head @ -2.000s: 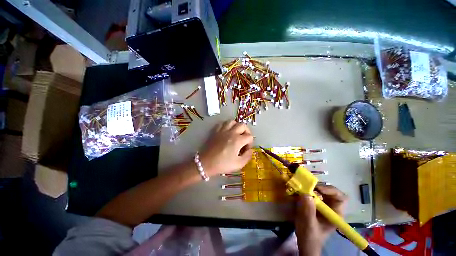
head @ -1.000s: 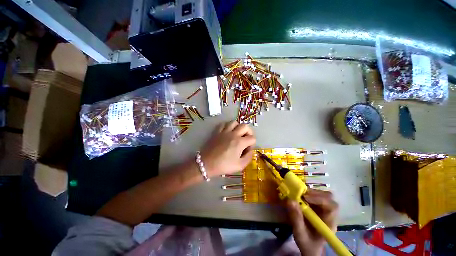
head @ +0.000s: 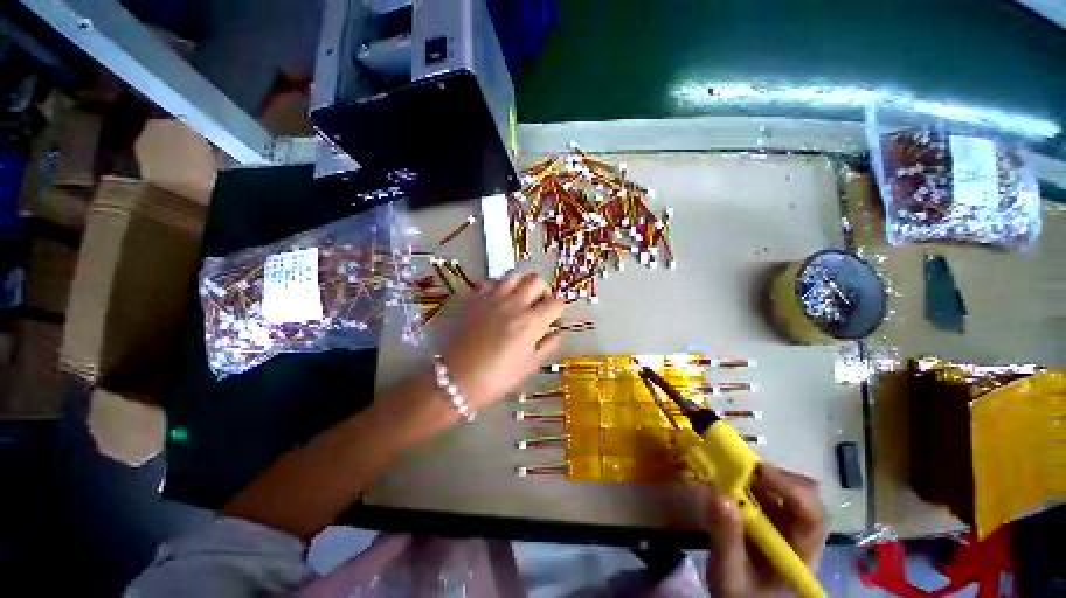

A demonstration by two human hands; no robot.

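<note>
A golden-yellow board panel (head: pixel 602 426) lies on the grey-beige mat, with short connector leads sticking out at its left and right sides. My right hand (head: pixel 766 526) holds the yellow soldering iron (head: pixel 727 458); its dark thin tip is over the panel's upper part. My left hand (head: pixel 503 333) is above and left of the panel, near the lower edge of the loose lead pile (head: pixel 596 216). A lead (head: pixel 573 326) shows at its fingertips, and the fingers look closed on it. The palm side of my left hand is hidden.
An open bag of leads (head: pixel 292 292) is at left, a black machine box (head: pixel 421 129) at top left, a white strip (head: pixel 498 234) beside the pile. At right are a round tin (head: pixel 828 298), a second bag (head: pixel 959 181), a small black block (head: pixel 848 465) and a thick golden stack (head: pixel 1017 444).
My left hand has moved up and left, off the panel's corner, where a top-left lead now shows. A lead now shows at its fingers. The iron has shifted right.
</note>
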